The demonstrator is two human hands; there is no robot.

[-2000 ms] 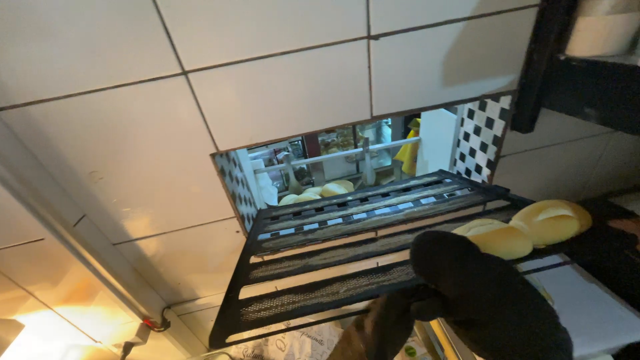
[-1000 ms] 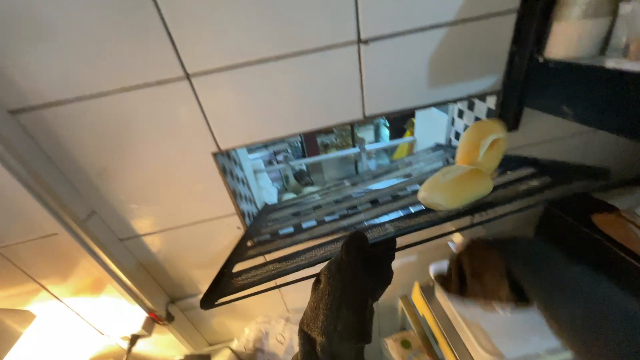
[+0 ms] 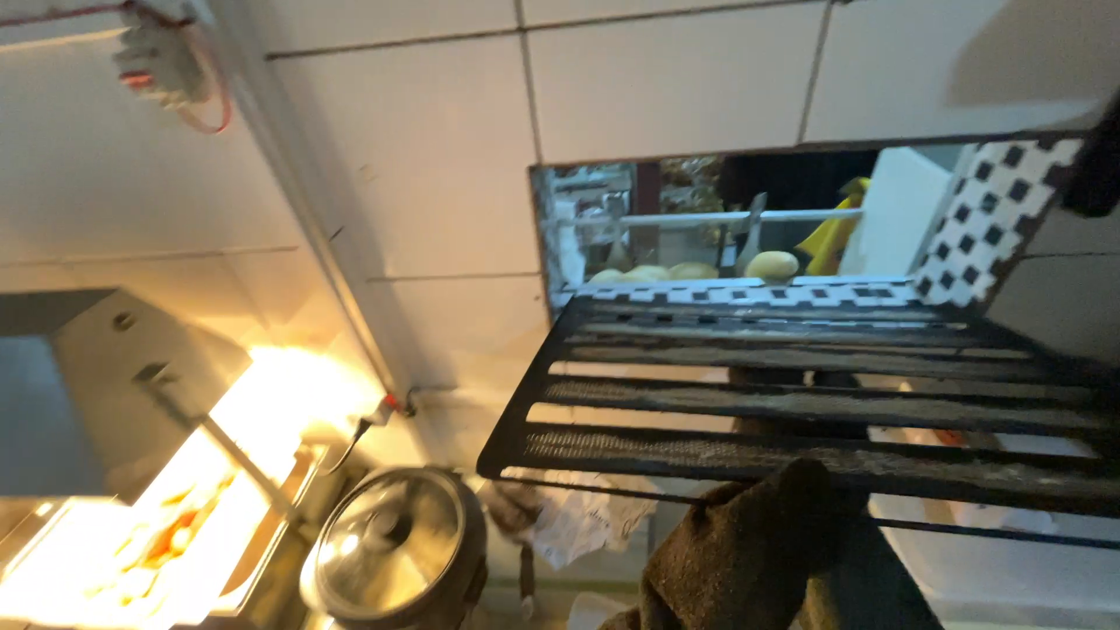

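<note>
A black slotted baguette tray with mesh-like channels rests its far side at the opening in the tiled wall; no rolls show on it. My left hand, in a dark, thick glove, grips the tray's near edge from below. Behind the slots, under the tray, is a dark gloved shape that appears to be my right hand, with a dark sleeve below it; its fingers and any grip are hidden. Through the opening, pale bread rolls lie in a group, and one roll lies just right of them.
Black-and-white checkered trim lines the opening. At lower left stand a pot with a glass lid and a brightly lit food tray under a metal hood. A white plastic container is below the tray at right.
Two rolls that were on the tray's right part are no longer on it. My right hand has moved from the tray's right side to under it. The view has swung left.
</note>
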